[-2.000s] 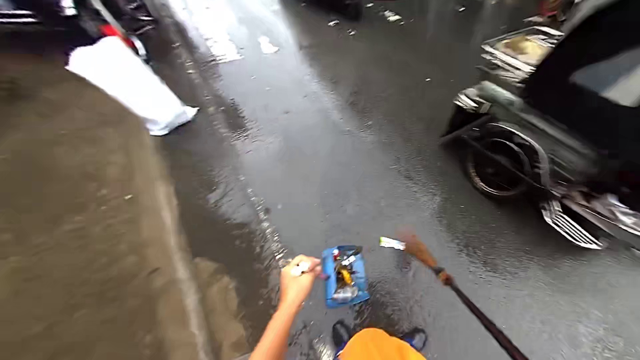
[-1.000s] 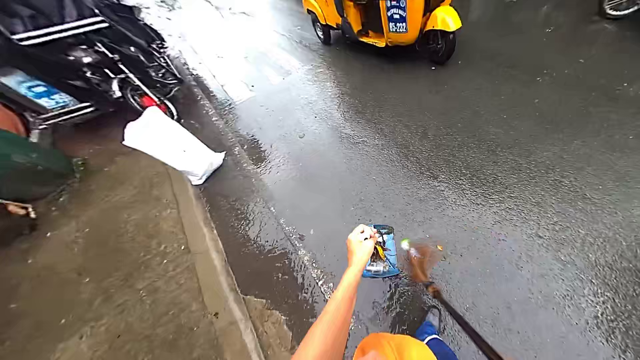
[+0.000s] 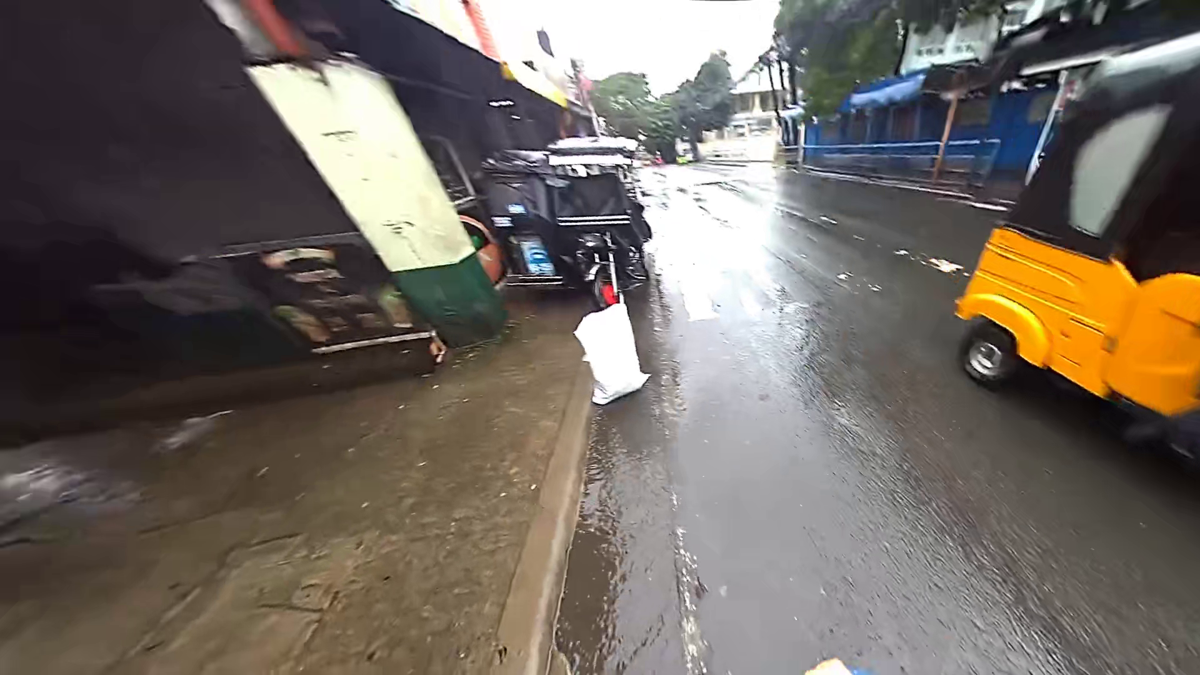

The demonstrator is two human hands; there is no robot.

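Note:
At the bottom edge of the head view a small pale sliver (image 3: 829, 667), which looks like part of my left hand, shows beside a scrap of blue. Too little of it is visible to tell the grip. My right hand is out of view, and so is the broom. A white sack (image 3: 614, 356) stands at the kerb, some way ahead on the wet road's left side, leaning slightly.
The concrete kerb (image 3: 553, 525) divides the wet pavement (image 3: 394, 525) from the road. Beyond the sack a black tricycle (image 3: 586, 220) is parked near a white and green pillar (image 3: 384, 178). A yellow three-wheeler (image 3: 1078, 300) is on the right.
The view has swung up along the street. My left hand, over the blue dustpan of rubbish before, has almost left the picture; the broom and dustpan no longer show clearly.

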